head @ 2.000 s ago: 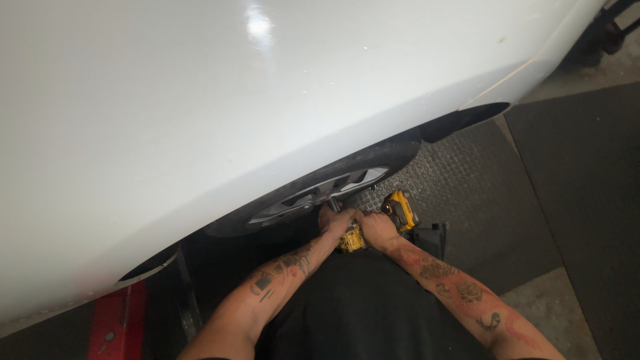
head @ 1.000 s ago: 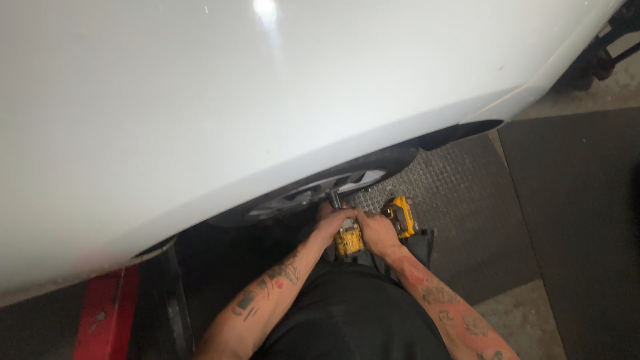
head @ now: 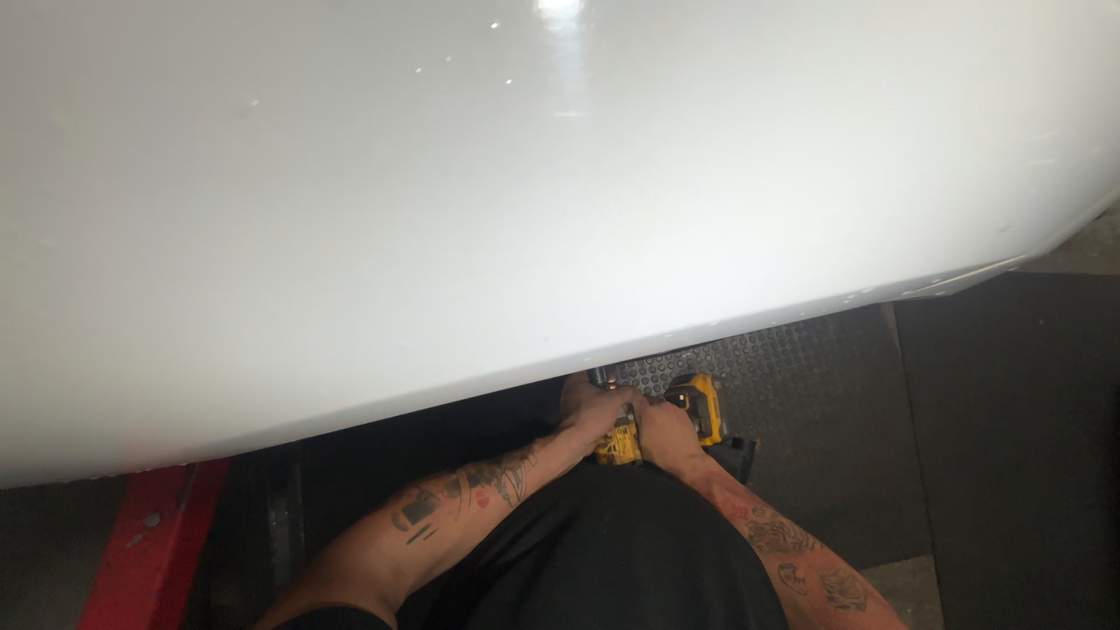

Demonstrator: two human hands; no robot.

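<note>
A yellow and black cordless impact wrench (head: 618, 443) is held between both hands, low in front of my body. My right hand (head: 667, 430) is closed around its handle, with the battery end (head: 710, 409) showing to the right. My left hand (head: 595, 408) grips the front of the tool near a dark metal socket (head: 600, 376). The socket's far end passes out of sight below the edge of the white car body panel (head: 490, 219). The wheel is hidden by the panel.
A red lift arm or post (head: 162, 542) stands at the lower left, beside a dark metal bar (head: 284, 525). Studded dark rubber matting (head: 779, 367) covers the floor on the right, with a seam and bare concrete (head: 910, 588) beyond.
The view has shifted, so the white panel now hides the wheel seen in both earlier frames. Both hands remain on the impact wrench.
</note>
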